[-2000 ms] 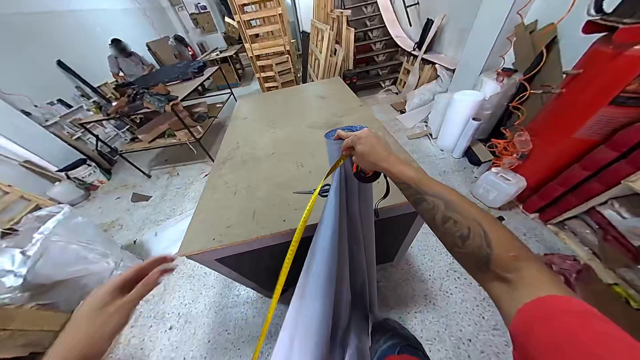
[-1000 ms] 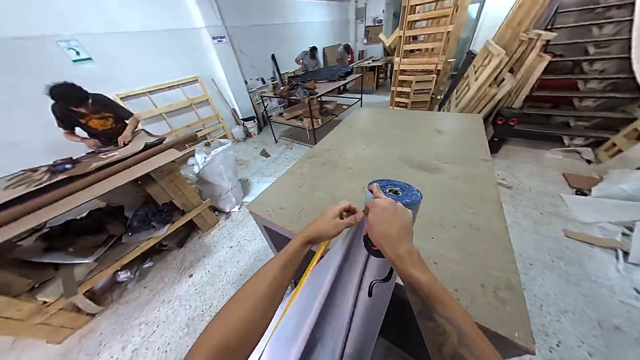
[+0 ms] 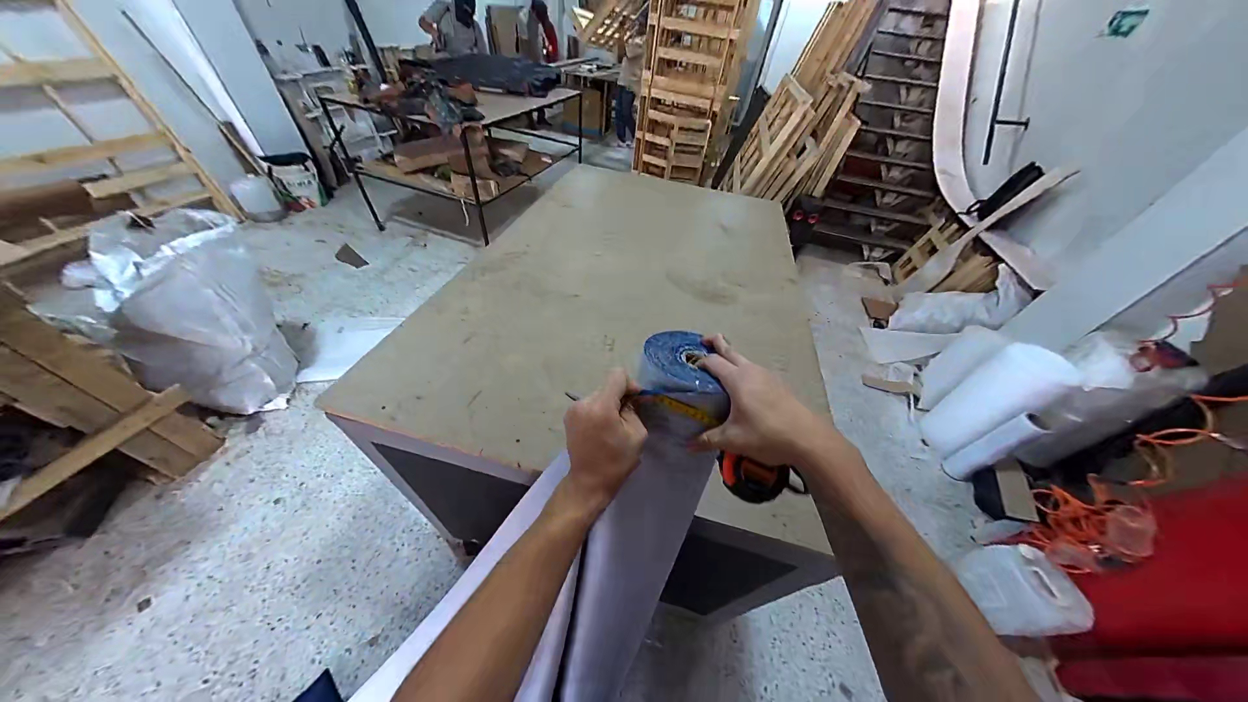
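A roll of grey fabric with a blue underside (image 3: 673,363) stands tilted against the near edge of the large table (image 3: 624,263), its top end facing up. My left hand (image 3: 603,439) is closed on the fabric's edge at the left of the roll. Around the top end rests my right hand (image 3: 756,400), thumb by the core hole. A short stretch of yellow tape (image 3: 687,408) crosses the roll between the hands. Below my right hand is the black and orange tape measure case (image 3: 753,478); whether the fingers hold it is unclear. A thin dark tip, perhaps of scissors, shows beside my left hand.
A full plastic sack (image 3: 195,312) stands at the left. Behind the table are a metal-framed workbench (image 3: 478,112), wooden frames (image 3: 799,122) and people. White rolls (image 3: 1004,390), an orange hose (image 3: 1072,531) and a white jug (image 3: 1024,590) lie on the right.
My left hand, apart from the roll two seconds ago, is now closed at its side. The yellow tape that hung down beside the fabric now shows across the roll's top. The view has swung.
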